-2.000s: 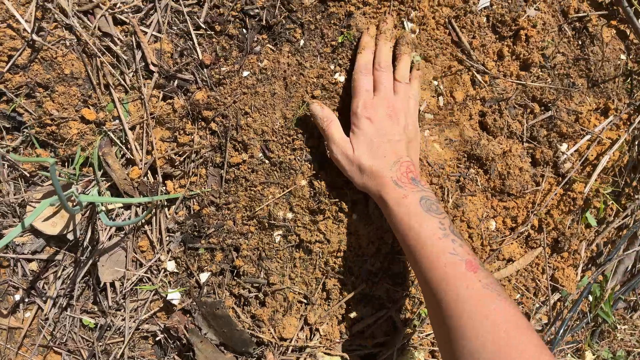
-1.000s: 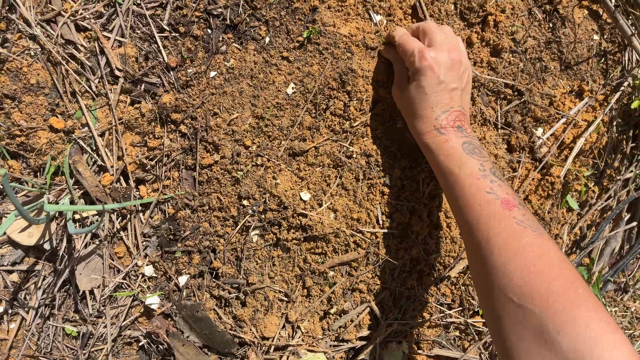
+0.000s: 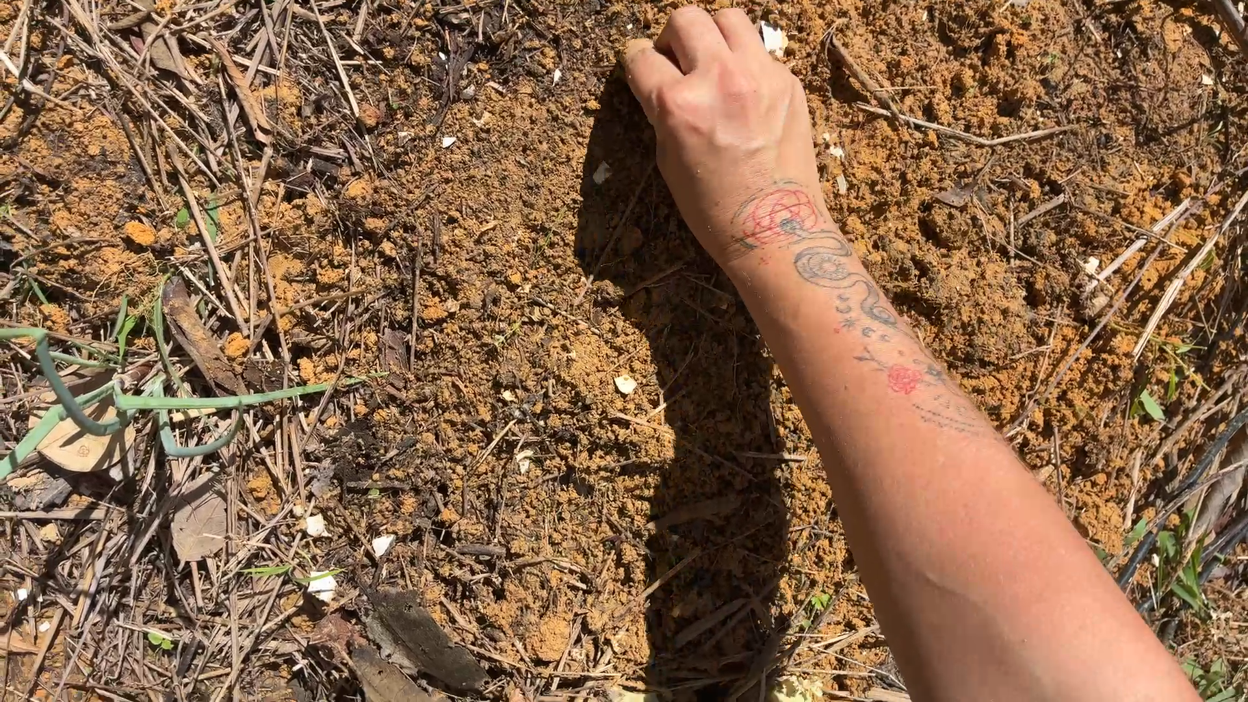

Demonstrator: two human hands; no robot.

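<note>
My right hand (image 3: 729, 107) is at the top centre, back up, with its fingers curled down to the crumbly orange-brown soil (image 3: 546, 341). Its thumb lies against the curled fingers on the left side. The fingertips and anything inside them are hidden. A white shell-like fragment (image 3: 773, 39) lies just right of the knuckles. The tattooed forearm reaches in from the lower right, and its dark shadow falls on the soil to its left. My left hand is out of view.
Dry straw and twigs (image 3: 234, 195) cover the left side, with a bent green plant stem (image 3: 234, 400) over them. Dark bark-like pieces (image 3: 419, 639) lie at the lower left. A thin branched twig (image 3: 975, 136) rests at the upper right, and green leaves (image 3: 1150, 405) grow near the right edge.
Two seconds ago my right hand lay flat with its fingers extended on the soil; its fingers are now curled. The view has shifted somewhat between the frames.
</note>
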